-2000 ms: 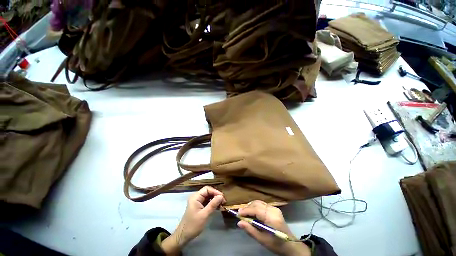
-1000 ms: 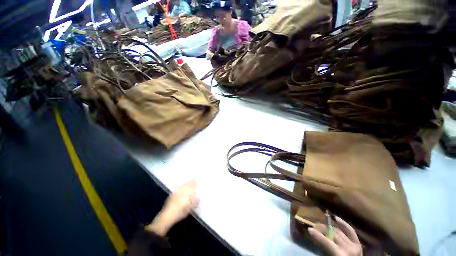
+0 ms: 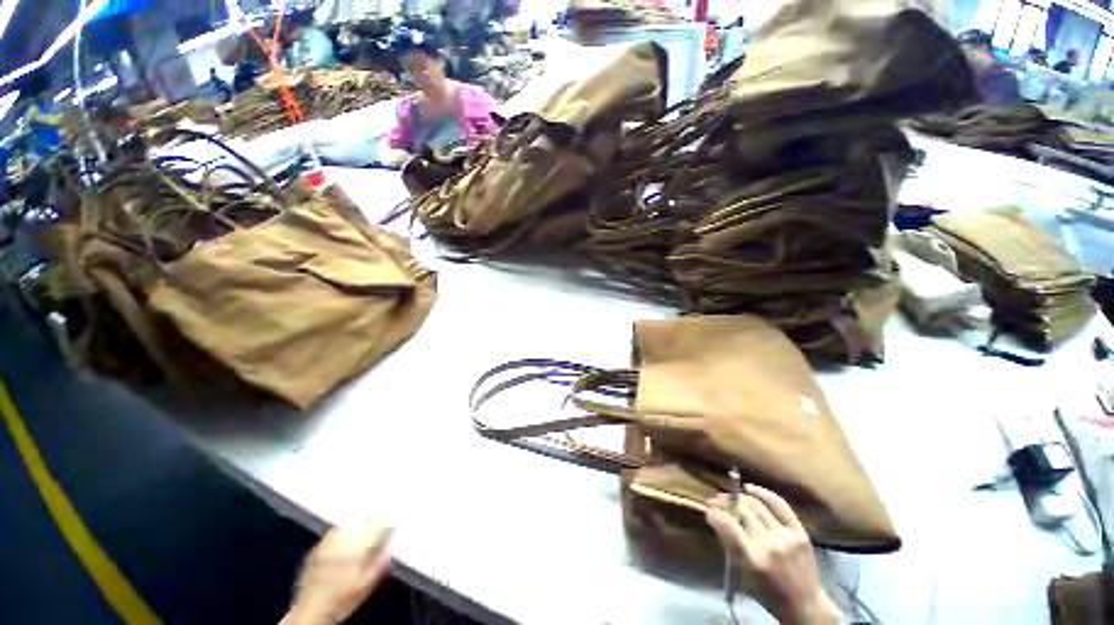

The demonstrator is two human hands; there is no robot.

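The brown tote bag (image 3: pixel 745 391) lies on the white table, its straps (image 3: pixel 538 430) looped to the left and a small pale label on its face. My right hand (image 3: pixel 770 543) is over the bag's near edge and holds the slim pen (image 3: pixel 734 486), its end pointing up, with a thin cord hanging below. A lighter seam strip (image 3: pixel 666 493) shows left of this hand. My left hand (image 3: pixel 342 568) is at the table's front edge, away from the bag, and blurred; its fingers look close together, and whether it holds anything cannot be told.
Neighbouring bags (image 3: pixel 293 299) lie at left. A tall bag pile (image 3: pixel 782 208) stands behind, with folded panels (image 3: pixel 1014 263) and an off-white bundle (image 3: pixel 935 287) at back right. A black adapter (image 3: pixel 1040 466) is at right. A person in pink (image 3: pixel 440 116) sits across the table.
The view swung left and up, then partly back right. My left hand left the bag's edge for the table edge. My right hand still holds the pen, now turned upright.
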